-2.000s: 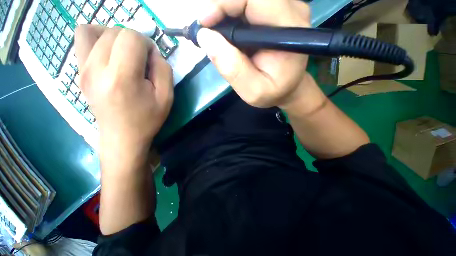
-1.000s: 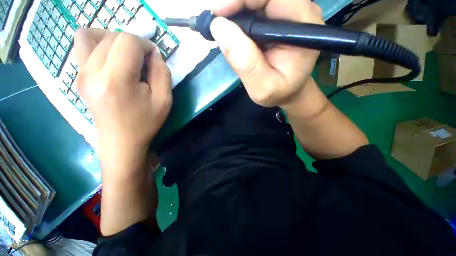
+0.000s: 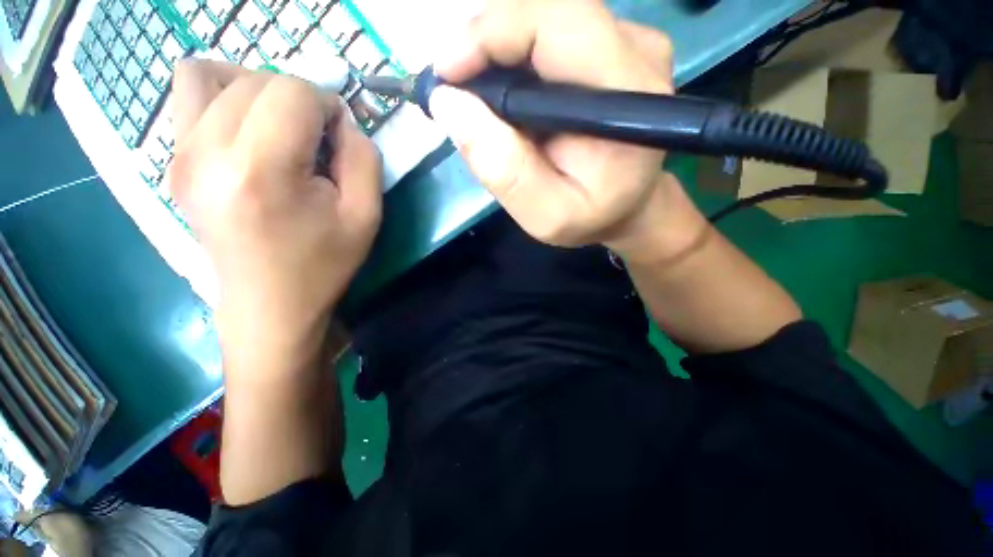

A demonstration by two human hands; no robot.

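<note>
My right hand (image 3: 555, 131) grips the black handle of a soldering iron (image 3: 621, 114). The iron's metal tip (image 3: 383, 84) points left and is at the edge of the PCB panel (image 3: 250, 33), close to my left fingertips; whether it touches is hard to tell. My left hand (image 3: 272, 174) is a closed fist over the panel, with a small green and white piece (image 3: 327, 74) at its fingers. A thin solder wire (image 3: 49, 194) runs in from the left; its end in the fist is hidden. The panel lies on a white tray (image 3: 120, 180), partly covered by my left hand.
Layered boards (image 3: 49, 364) stand at the left on the green bench (image 3: 142, 359). Another tray (image 3: 24, 54) shows at the top left. Open cardboard boxes (image 3: 887, 131) are on the green floor at right. Part of another person (image 3: 142, 531) shows at the bottom left.
The iron tip moved right, off the panel edge, then back left to it. The tray and bench appear slightly shifted in view. My left hand stays nearly still.
</note>
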